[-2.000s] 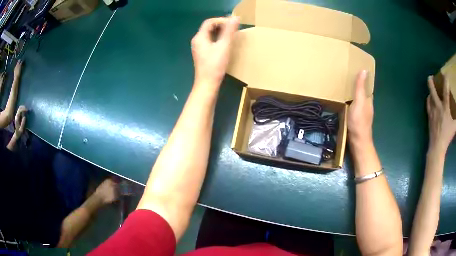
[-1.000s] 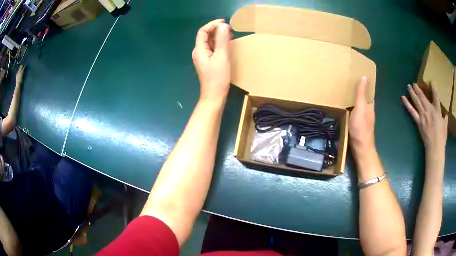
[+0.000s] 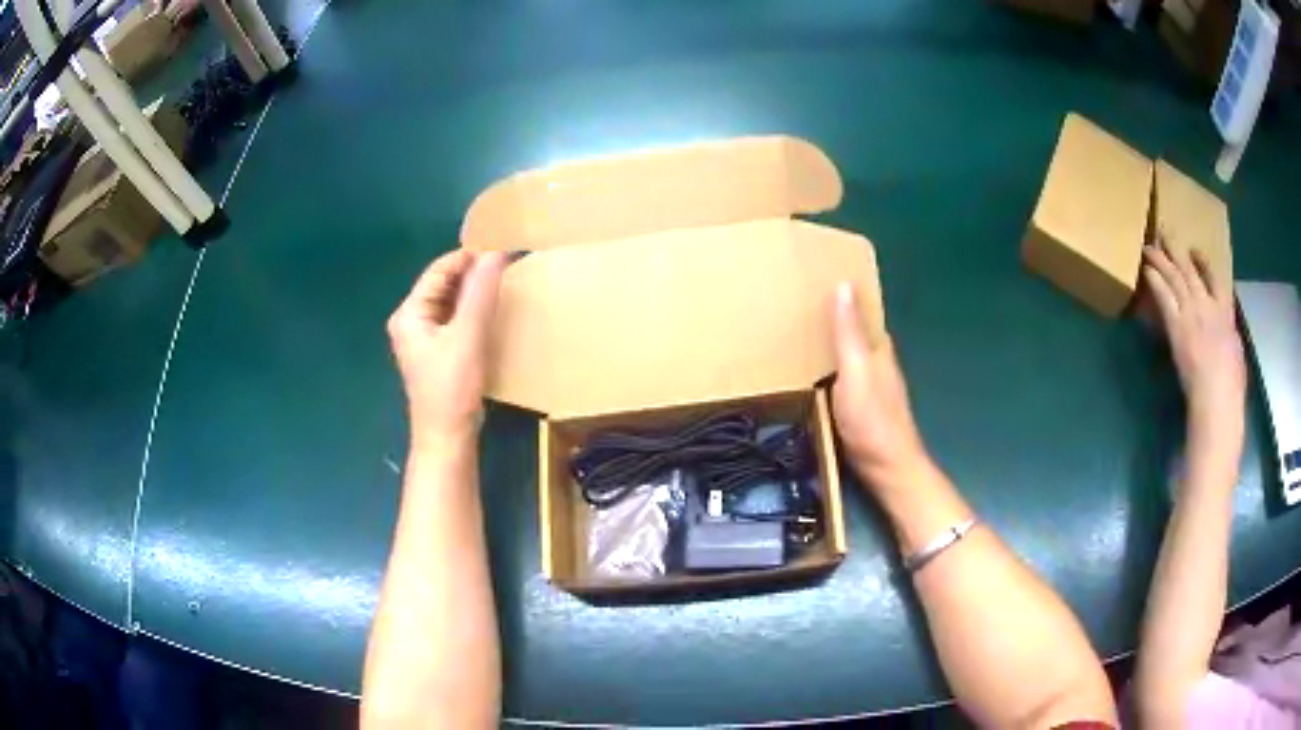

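An open brown cardboard box (image 3: 694, 582) lies on the green table, its lid (image 3: 671, 317) and tuck flap (image 3: 649, 193) folded back away from me. Inside are a black coiled cable (image 3: 685, 454) across the top, a clear bag of small parts (image 3: 629, 533) lower left and a dark grey adapter (image 3: 735, 543) lower right. My left hand (image 3: 445, 335) pinches the lid's left side, fingertips partly hidden. My right hand (image 3: 873, 392) holds the lid's right side, thumb on the inner face, fingers hidden behind.
At the right, a neighbour's hand (image 3: 1196, 325) touches one of two closed cartons (image 3: 1089, 214). A white slab, probably a scale (image 3: 1274, 374), lies beside it. Pale posts (image 3: 126, 131) and another cardboard box (image 3: 103, 214) stand at the upper left. The table (image 3: 307, 571) curves near me.
The view has shifted, so the box sits lower and further left. My hands keep their hold on the lid. Two closed cartons, the white slab and the pale posts now show more fully.
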